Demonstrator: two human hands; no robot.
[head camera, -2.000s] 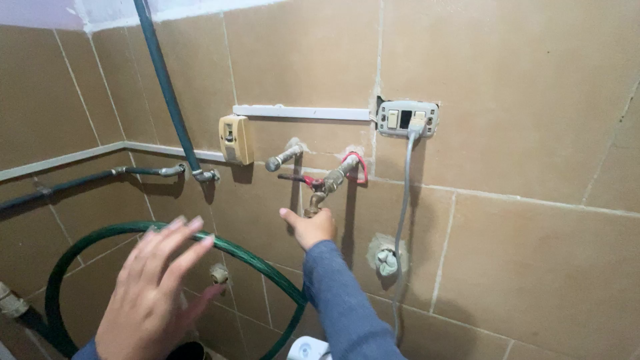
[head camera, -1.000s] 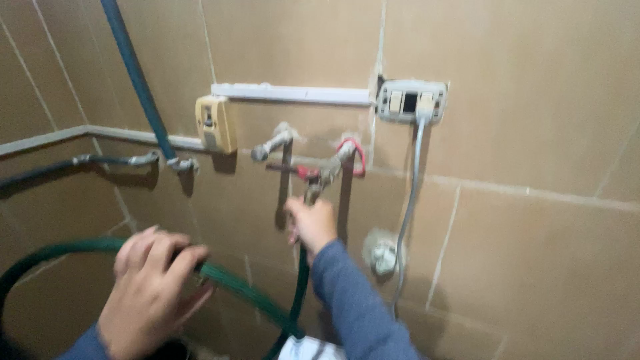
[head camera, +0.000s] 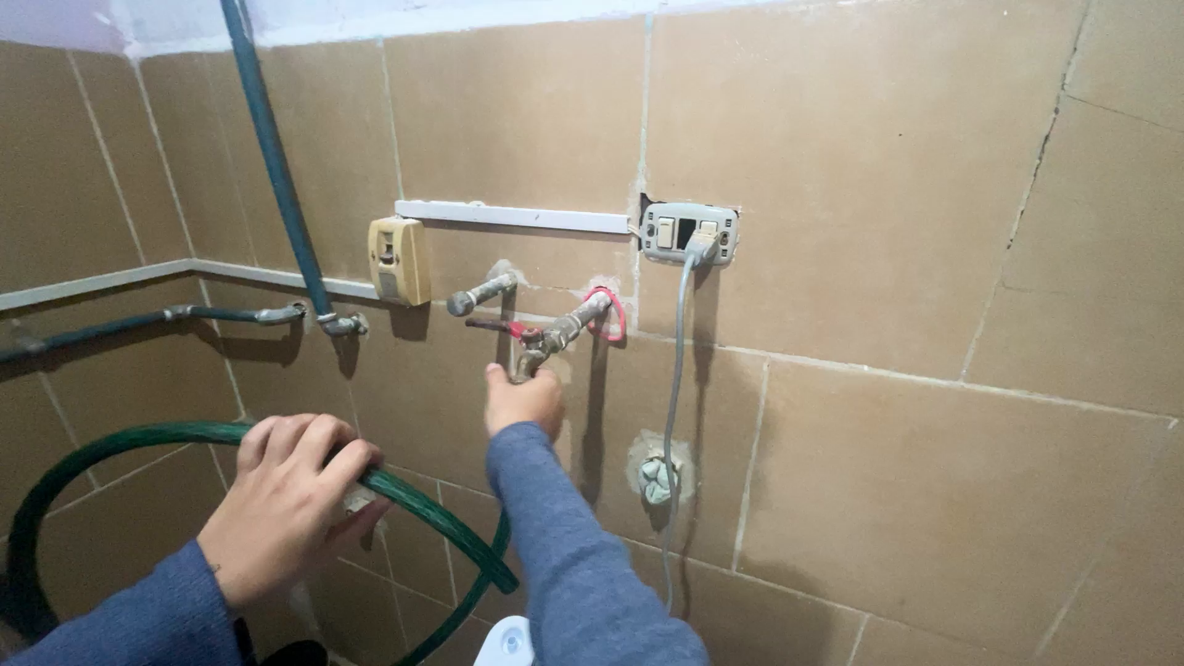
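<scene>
My left hand (head camera: 291, 495) is closed over a green hose (head camera: 435, 518), whose cut end shows a little to the right of it. My right hand (head camera: 524, 400) is at the spout of a metal wall tap (head camera: 555, 335), its fingers around the outlet. The tap has a red lever handle (head camera: 504, 327) pointing left, and a red ring hangs at its base by the wall. Another length of green hose runs down below my right hand; its upper end is hidden by that hand and the sleeve.
Left of the tap a capped pipe stub (head camera: 479, 294) sticks out, near a beige switch box (head camera: 400, 262). A grey cable hangs from a wall socket (head camera: 690, 233) past a stuffed wall opening (head camera: 658, 481). Blue-green pipes (head camera: 277, 166) run at left. A white plastic object (head camera: 507, 642) is at the bottom.
My left hand was raised with its fingers apart two seconds ago and has come down onto the green hose. My right hand has stayed at the tap's spout.
</scene>
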